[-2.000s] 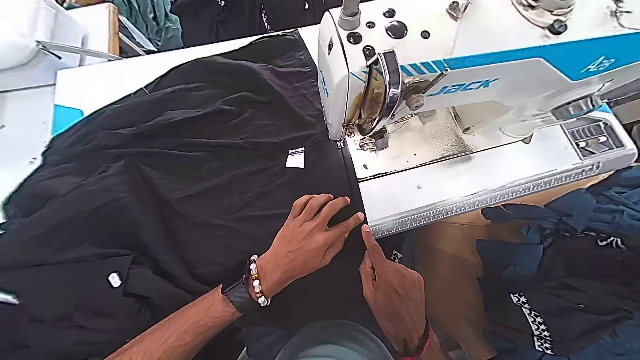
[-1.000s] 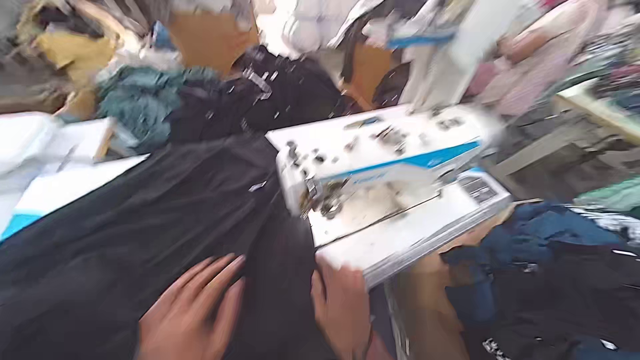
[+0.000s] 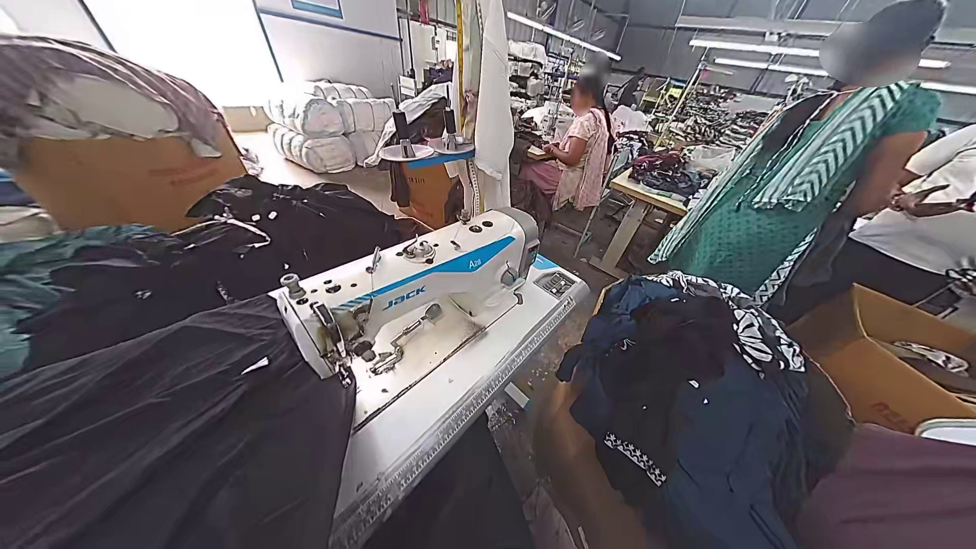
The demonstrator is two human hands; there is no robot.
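Observation:
Neither of my hands shows in the head view now. A white and blue Jack sewing machine (image 3: 427, 282) stands on a white machine table (image 3: 427, 427) with a ruler strip along its near edge. Black fabric (image 3: 175, 427) covers the left side of the table and reaches the needle area at the machine's left end. A small white tag (image 3: 256, 365) lies on that fabric. Two dark thread cones (image 3: 450, 122) stand on a stand behind the machine.
Dark blue and black garments (image 3: 686, 396) are heaped at the right, beside an open cardboard box (image 3: 877, 358). Black cloth (image 3: 305, 221) is piled behind the machine. A person in green (image 3: 793, 191) stands at the right; another person (image 3: 583, 152) sits farther back. White bales (image 3: 328, 126) lie at the back left.
The view has swung up to the room. Both my hands, earlier on the black fabric near the table's front edge, are out of view.

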